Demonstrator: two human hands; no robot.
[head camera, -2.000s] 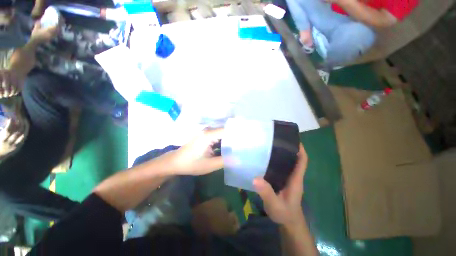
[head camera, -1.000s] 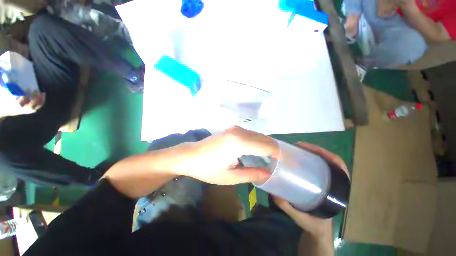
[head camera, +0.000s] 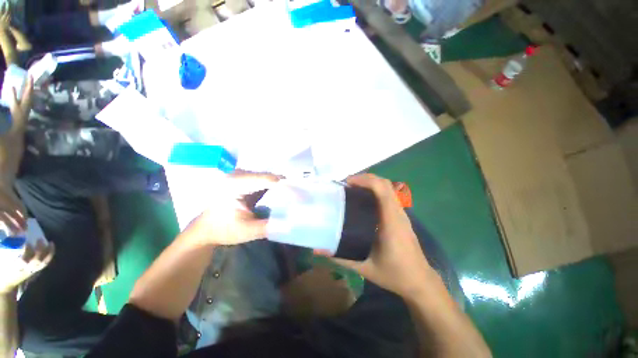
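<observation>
A translucent plastic body (head camera: 306, 213) with a black end (head camera: 359, 222) is held sideways above my lap, near the front edge of the white board. My right hand (head camera: 395, 241) grips the black end, with fingers over its top and around its far side. My left hand (head camera: 238, 213) is at the open end of the translucent body, thumb and fingers close to the rim. Its fingertips are partly hidden, so whether it grips the rim is unclear.
The white board (head camera: 280, 84) carries blue-and-white boxes (head camera: 201, 156) and a blue crumpled lump (head camera: 192, 71). People sit at the left and far right. Flattened cardboard (head camera: 532, 175) and a red-capped bottle (head camera: 513, 68) lie right. An orange object (head camera: 403, 194) shows beyond my right hand.
The product and both hands have moved left in the picture, and the product is now nearly level. The view has shifted, showing more of the board's far edge and an orange object.
</observation>
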